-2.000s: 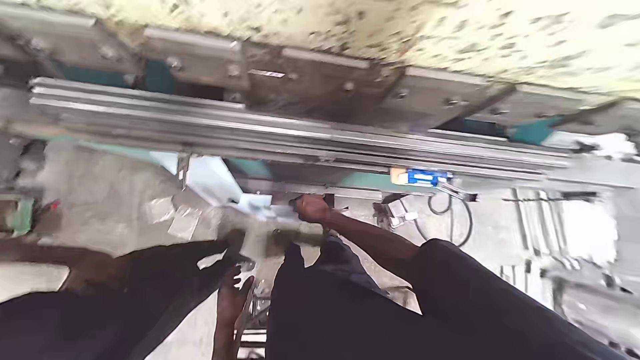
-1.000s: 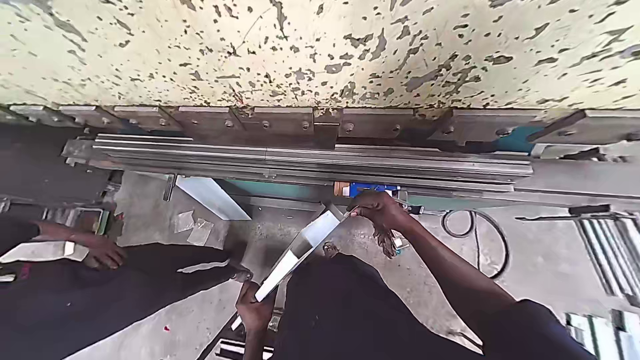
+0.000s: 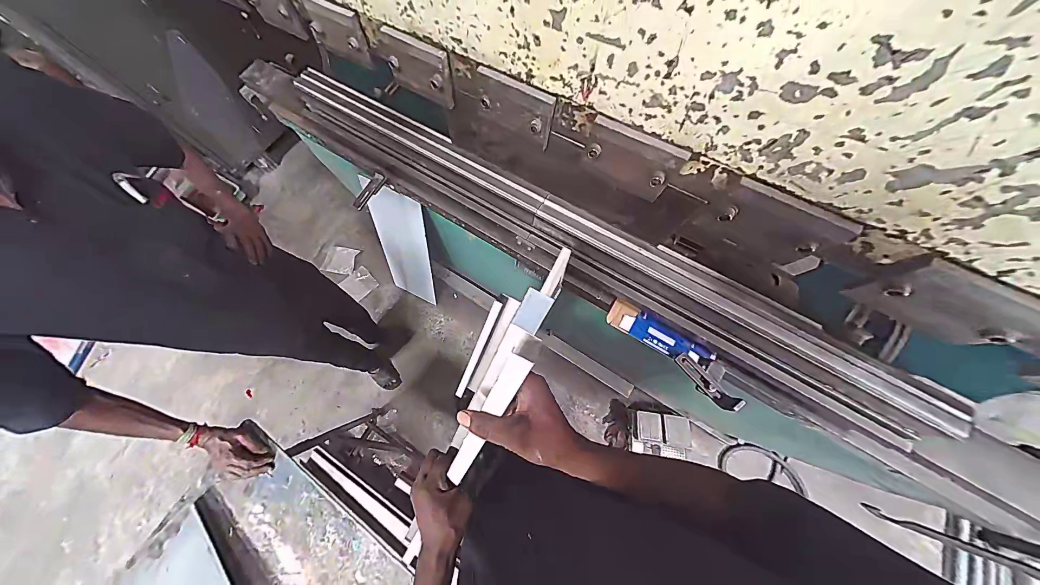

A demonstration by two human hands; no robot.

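Several bent sheet-metal strips (image 3: pixel 508 357), pale and narrow, lie bunched together in front of my body, slanting up toward the press brake's long die rail (image 3: pixel 536 213). My right hand (image 3: pixel 528 418) grips the bunch from the right, its thumb across the front strip. Lower down, my left hand (image 3: pixel 443 496) is closed around the bottom end of the strips. Part of its fingers is hidden behind the metal. Beyond the strips, a blue and tan box (image 3: pixel 658 331) rests by the front of the rail, with a small metal clamp-like piece (image 3: pixel 705 380) beside it.
A co-worker in dark clothes (image 3: pixel 106 244) stands at the left, and another person's hand (image 3: pixel 236 451) touches a metal sheet's edge at lower left. A pale sheet piece (image 3: pixel 402 244) leans below the rail. A coiled cable (image 3: pixel 760 463) and more metal profiles (image 3: pixel 959 536) are at right.
A single folded strip was between my hands a second ago; now they hold a bunch of several. The view has turned. Another person's hand now shows at a sheet's edge, lower left.
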